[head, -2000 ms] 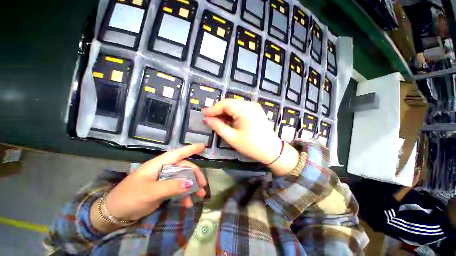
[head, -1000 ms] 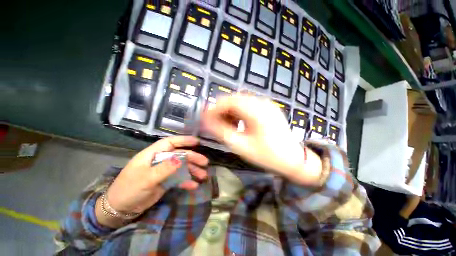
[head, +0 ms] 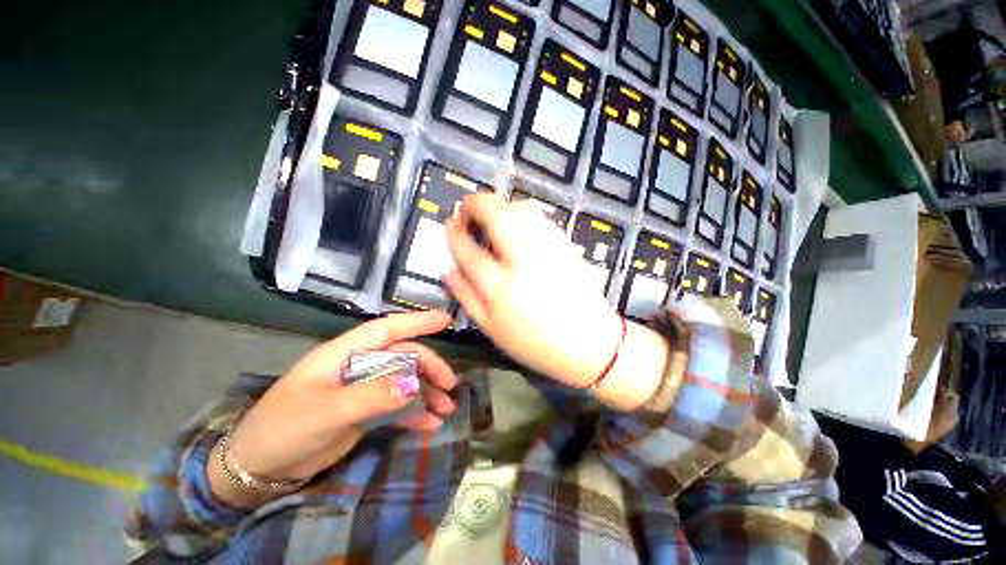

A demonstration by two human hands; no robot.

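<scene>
My left hand (head: 359, 381) holds a stack of thin grey inserts (head: 381, 366) below the tray's near edge. My right hand (head: 535, 289) is over the near row of the translucent tray (head: 296, 237). Its fingers touch the right side of the second black housing (head: 425, 289) from the left. A pale insert plate (head: 427, 248) lies in that housing's recess at the fingertips; whether the fingers still pinch it cannot be told. The leftmost near housing (head: 353, 215) has a dark recess. My right hand partly covers the housings beside it. The rows behind show grey plates in their housings.
A white foam-like box (head: 855, 331) with brown cardboard inside stands right of the tray. A grey insert stack (head: 844, 253) lies at its near side. The dark green bench (head: 143, 144) extends left. A person's dark sleeve with white stripes (head: 938, 516) is at lower right.
My right hand has moved from the third near housing to the second, where a pale plate now shows in the formerly dark recess. The tray appears further right in view. My left hand keeps the stack.
</scene>
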